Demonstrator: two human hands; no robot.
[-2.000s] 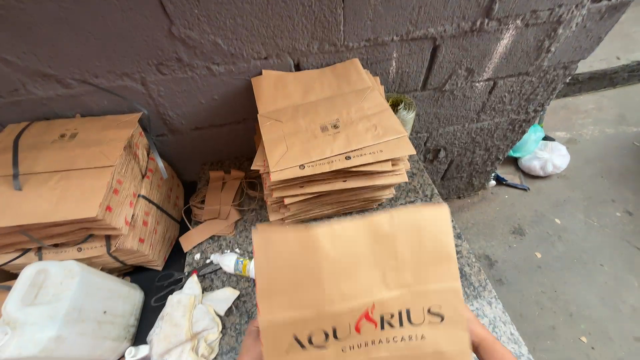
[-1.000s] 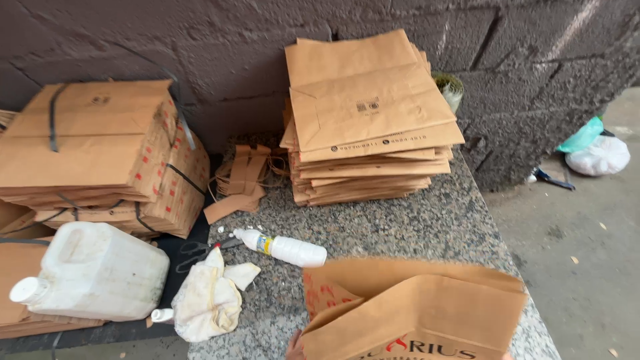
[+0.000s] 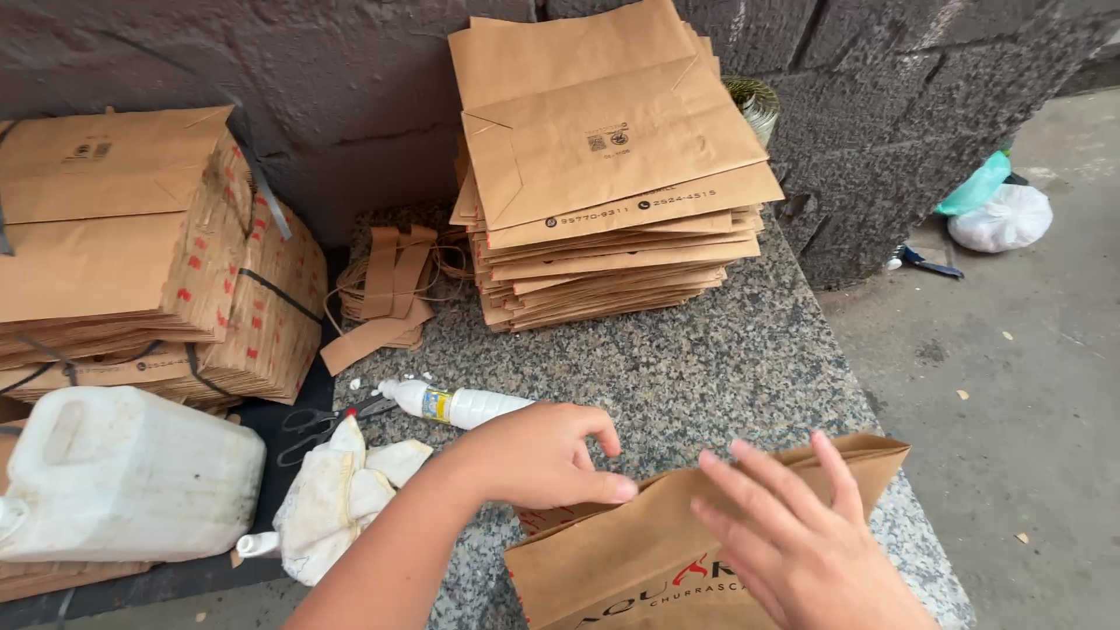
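A printed brown paper bag [image 3: 630, 560] stands with its mouth up at the near edge of the granite slab [image 3: 761, 350]. My left hand [image 3: 542, 455] is over the bag's left top edge, fingers curled and apart, with the thumb at the rim. My right hand [image 3: 787, 525] is spread in front of the bag's printed face, holding nothing; whether it touches the paper I cannot tell. Behind them, a tall stack of flat paper bags [image 3: 612, 166] rests on the slab by the wall. A white plastic bottle [image 3: 468, 407] lies just beyond my left hand.
Strapped bundles of paper bags [image 3: 96, 254] sit at the left, behind a white plastic jug [image 3: 140, 481]. A stained cloth [image 3: 337, 499], scissors [image 3: 315, 424], and cardboard strips with paper cords [image 3: 394, 289] lie between. The rough block wall [image 3: 350, 61] bounds the back.
The bag's mouth, spread wide one second ago, is now narrower. Both hands have come into fuller view over the bag; before, only fingers showed at its edges.
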